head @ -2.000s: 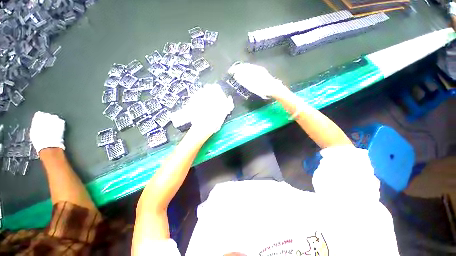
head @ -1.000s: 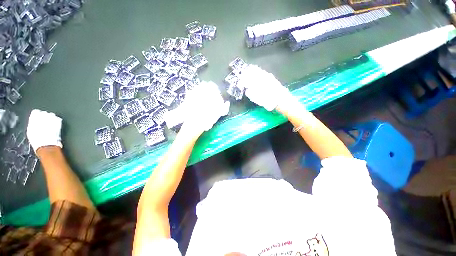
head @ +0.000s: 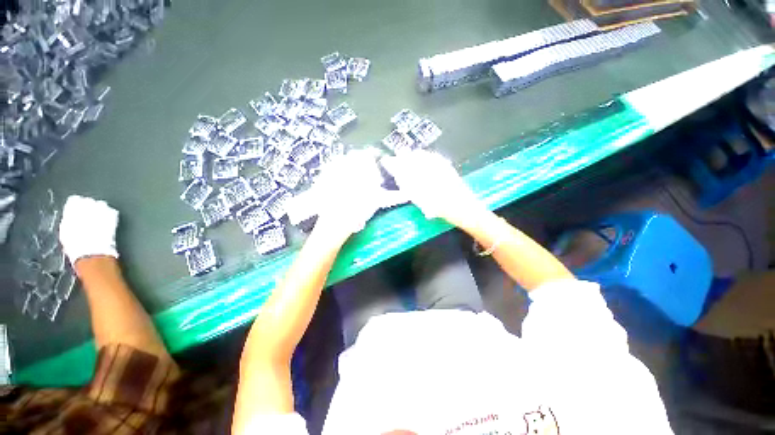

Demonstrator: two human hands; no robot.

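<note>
My left hand (head: pixel 347 189), in a white glove, is closed around a short row of parts (head: pixel 302 206), whose pale end shows at its left. My right hand (head: pixel 425 180), also gloved, is beside it with the fingertips at the row's right end; a dark part shows between the hands, and its exact grip is hidden. Many loose moulded parts (head: pixel 274 155) lie spread left of and beyond my left hand. Three loose parts (head: pixel 411 130) lie just beyond my right hand.
Two long finished rows (head: pixel 578 53) lie at the upper right, near brown-edged boards (head: pixel 633 10). A large heap (head: pixel 42 68) is at the far left. A neighbour's gloved hand (head: pixel 89 228) is at left. Green edging (head: pixel 408 228) runs before me; a blue stool (head: pixel 659 268) stands at right.
My right hand has moved from the small group of parts leftward to my left hand. The three parts beyond it now show uncovered. My left hand has stayed closed around the row.
</note>
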